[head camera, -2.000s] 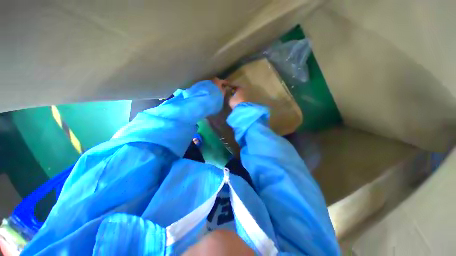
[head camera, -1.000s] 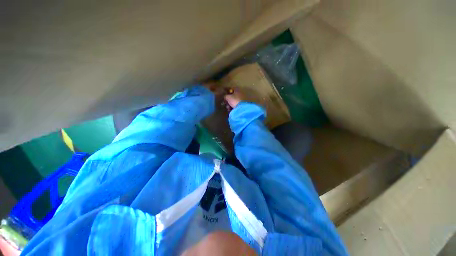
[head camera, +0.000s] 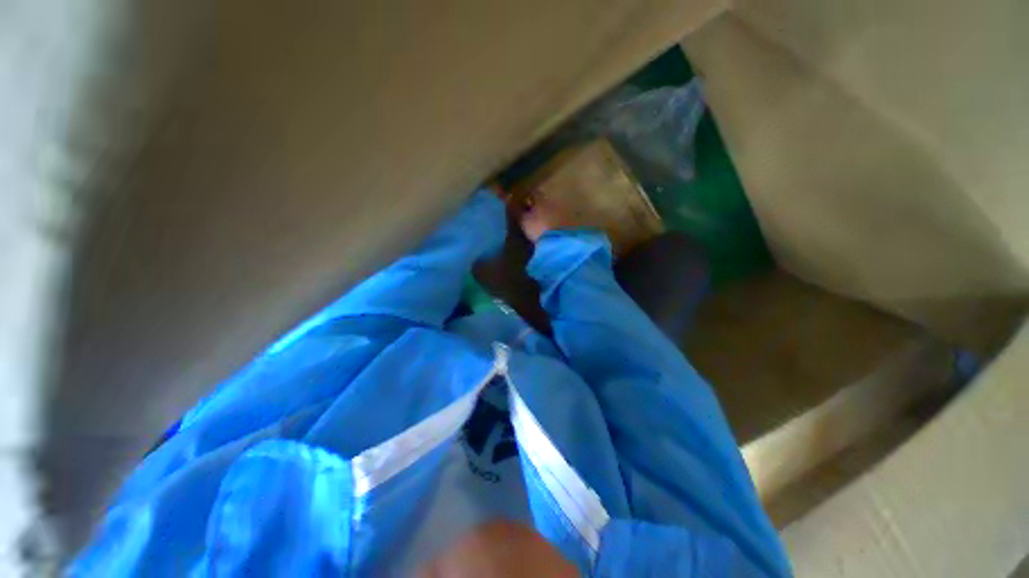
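Observation:
A small brown carton (head camera: 598, 194) with shiny tape lies low in front of me, between large carton walls. My right hand (head camera: 537, 219) is at its near left edge, fingers curled; a tiny dark spot shows at the fingers, too small to name. My left hand (head camera: 500, 193) is just left of it, small, blurred and mostly hidden by the blue sleeve and the carton wall. Whether either hand holds anything cannot be told.
A large carton wall (head camera: 282, 147) fills the upper left, close to my left arm. Another carton wall (head camera: 835, 169) and an open flap (head camera: 925, 463) stand at the right. A crumpled clear plastic bag (head camera: 668, 127) lies beyond the small carton on green floor (head camera: 722, 192).
The left carton wall now covers more of the left side, hiding the blue stool and floor tape. The small orange glimpse at my right fist no longer shows. Both hands remain at the small carton.

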